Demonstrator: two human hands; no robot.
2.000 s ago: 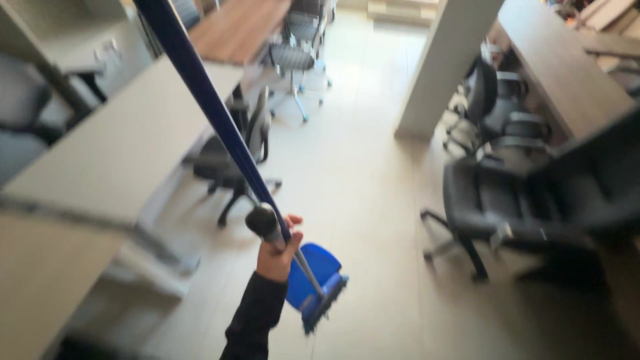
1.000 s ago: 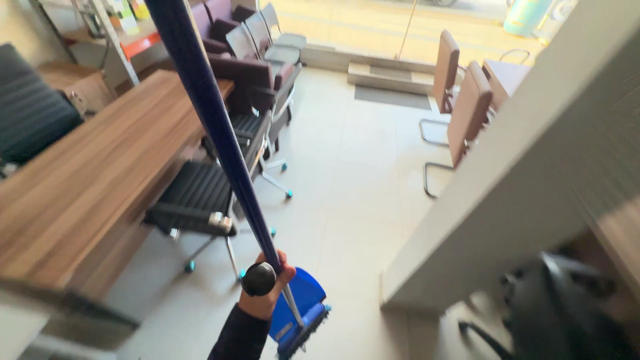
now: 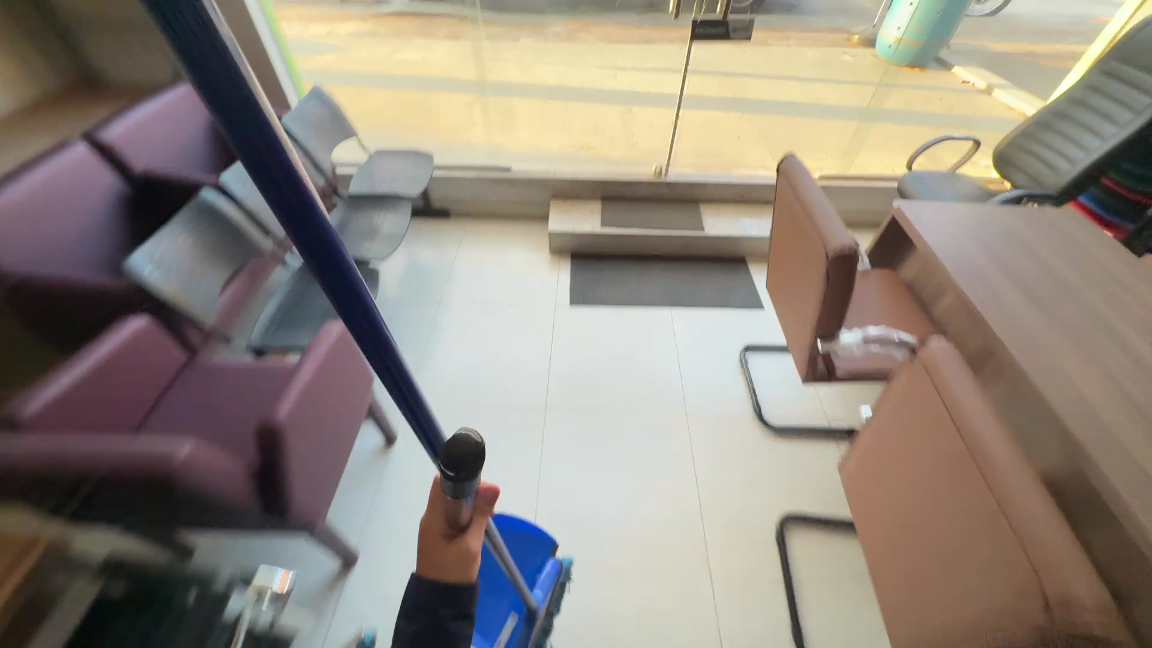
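My left hand point(image 3: 453, 538), in a dark sleeve, comes up from the bottom edge, left of centre. Its fingers are closed around a metal tube with a black end cap point(image 3: 463, 457) and a long blue broom pole point(image 3: 346, 288). The pole slants from the upper left down past the hand. Below the hand, near the floor, are a blue plastic dustpan point(image 3: 520, 540) and a broom head with bristles point(image 3: 560, 589) against its right side. The lower part of both is cut off by the frame. My right hand is out of view.
At left are purple armchairs point(image 3: 315, 423) and linked grey chairs point(image 3: 369, 225). Brown chairs point(image 3: 954, 504) stand beside a wooden desk point(image 3: 1035, 261) at right. Ahead, a dark mat point(image 3: 666, 281) lies before a low step point(image 3: 576, 225) and a glass door point(image 3: 585, 90).
The view has moved forward along the room, past the black chairs, desks and pillar, toward the glass front. My left hand still holds the broom and dustpan together.
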